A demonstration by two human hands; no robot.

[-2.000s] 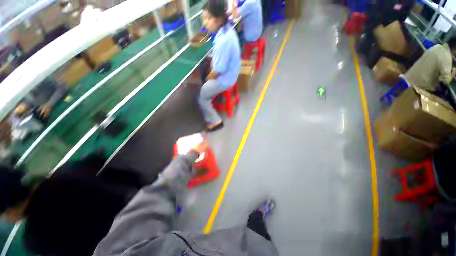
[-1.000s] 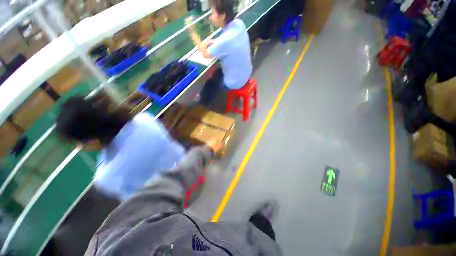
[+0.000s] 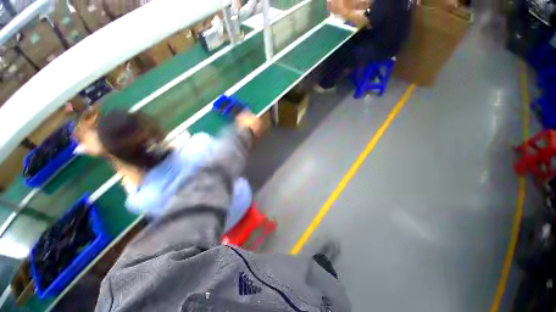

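My left hand (image 3: 251, 122) is small and blurred at the end of my outstretched grey sleeve, in front of the near edge of the green-topped line (image 3: 268, 76). A small blue tray (image 3: 227, 105) lies on the line just beyond the hand. I cannot tell whether the hand touches it or whether the fingers are closed. My right hand is not in view.
A person in light blue (image 3: 189, 155) sits at the line on a red stool (image 3: 253, 226). Blue bins of dark parts (image 3: 99, 231) stand at the left. A person in dark clothing sits on a blue stool (image 3: 373, 78) beside a large carton (image 3: 434, 46). Yellow lines (image 3: 355, 170) mark the grey floor.
The view has moved forward along the aisle. The seated person and the blue bins now lie further left and lower. The carton and blue stool ahead are nearer. My left arm remains outstretched.
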